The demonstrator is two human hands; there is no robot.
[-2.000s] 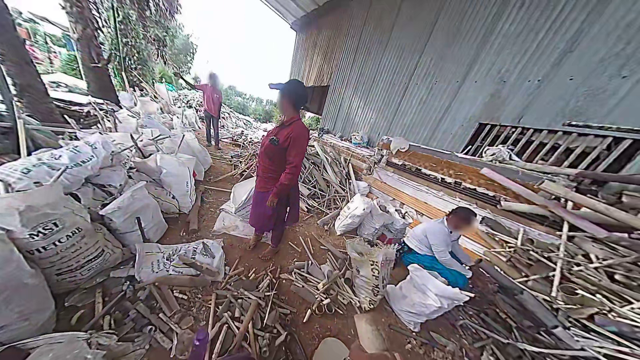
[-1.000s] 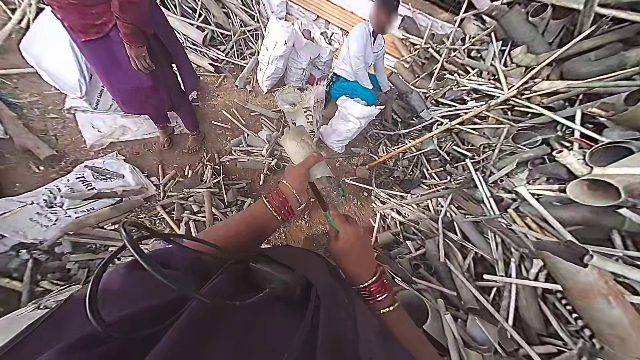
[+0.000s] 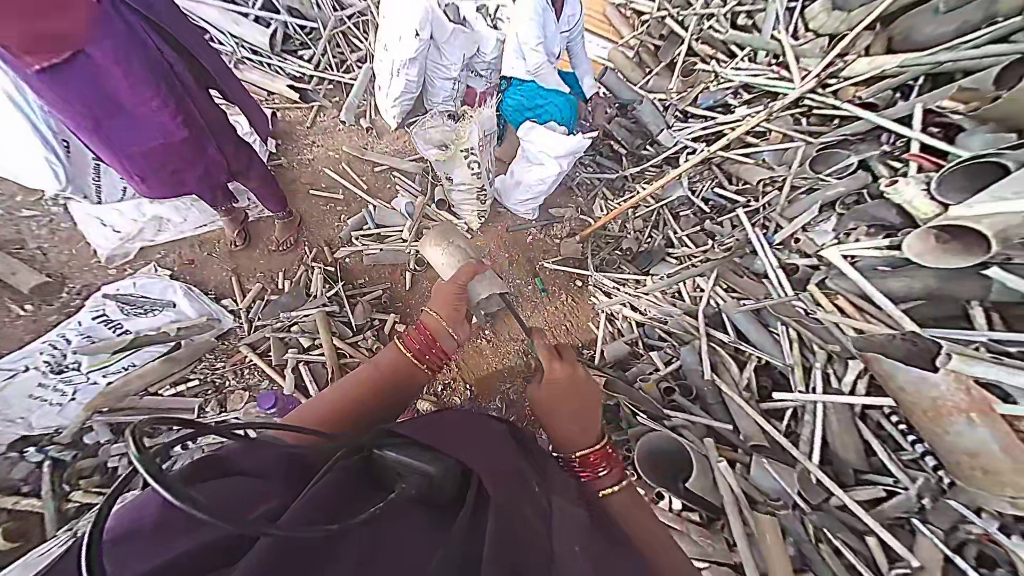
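Observation:
In the middle of the head view, my left hand (image 3: pixel 454 304) grips a short, wide piece of pale pipe (image 3: pixel 454 254) that tilts up and to the left. My right hand (image 3: pixel 562 390) is closed around the handle of a thin dark tool (image 3: pixel 516 314), perhaps a knife or saw; most of the handle is hidden in the fist. The tool's far end meets the lower rim of the pipe piece. Beneath both hands lies ground covered in small chips, with a small green piece (image 3: pixel 541 286) to the right of the pipe.
A heap of pipes (image 3: pixel 752 336) fills the right side. Cut pieces (image 3: pixel 320 320) lie at left beside a printed sack (image 3: pixel 112 344). A person in purple (image 3: pixel 160 104) stands at upper left; another in white and blue (image 3: pixel 540 96) sits ahead beside sacks (image 3: pixel 460 160). A long stick (image 3: pixel 664 184) slants across.
The view has tipped down from the yard to my hands, which appear only in the two later frames. Since one second ago, the pipe piece and tool have stayed in my hands.

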